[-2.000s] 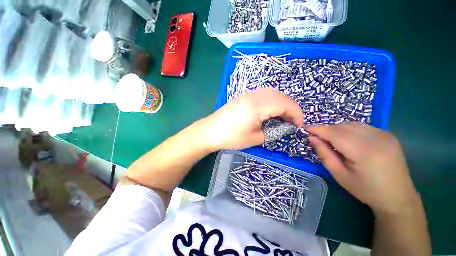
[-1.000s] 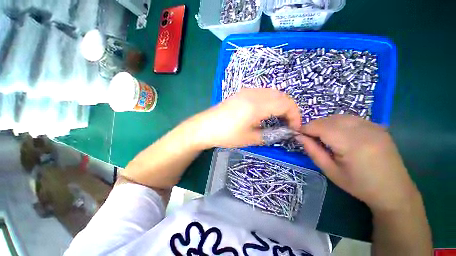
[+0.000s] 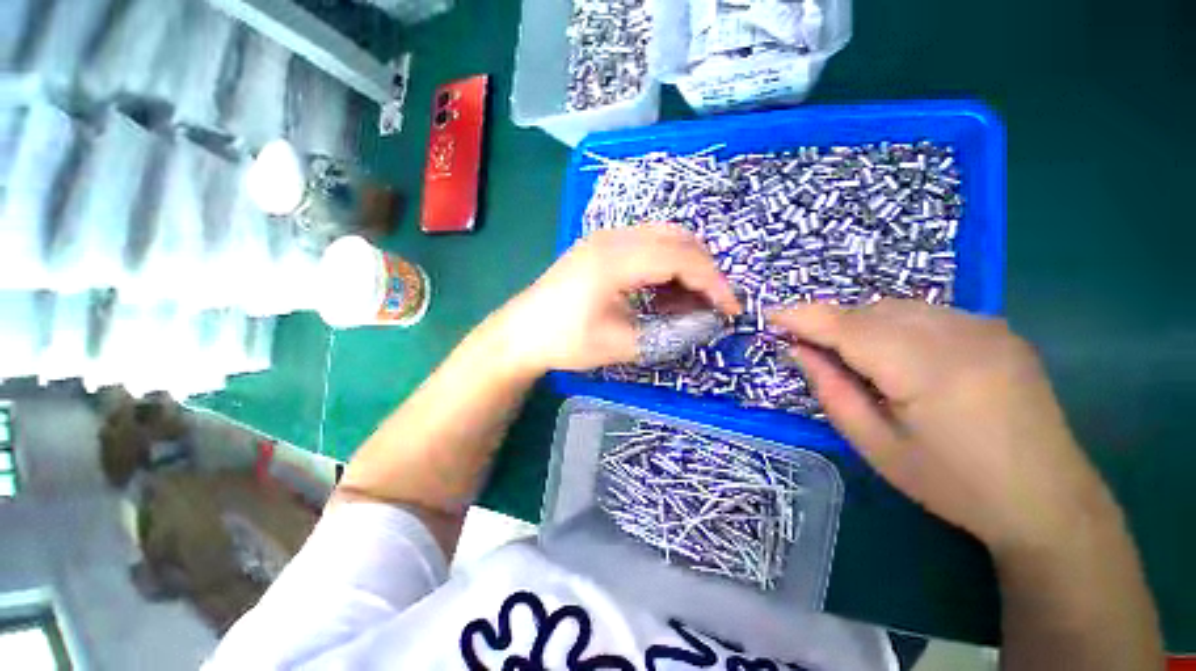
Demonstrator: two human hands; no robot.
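Observation:
My left hand [image 3: 610,295] is over the near left part of the blue tray [image 3: 981,210], curled around a bunch of thin pins [image 3: 672,334]. My right hand [image 3: 905,380] is over the tray's near side, thumb and forefinger pinched at a small silvery piece between the two hands; the piece is too small to name. Short silvery sleeves [image 3: 866,223] fill most of the tray. Loose pins [image 3: 643,186] lie at its far left end. The near clear plastic box [image 3: 564,459] holds long pin-and-sleeve assemblies [image 3: 695,498].
Beyond the tray stand a clear box of small parts [image 3: 610,53] and one of white packets [image 3: 754,33]. A red smartphone [image 3: 455,155], a paper cup [image 3: 374,285] and a jar [image 3: 328,197] are on the left. Wrapped stacks [image 3: 118,223] stand far left.
My hands have drawn slightly apart, with a small piece now showing between the fingertips. The bunch of pins still sits in my left hand. The camera view has shifted a little.

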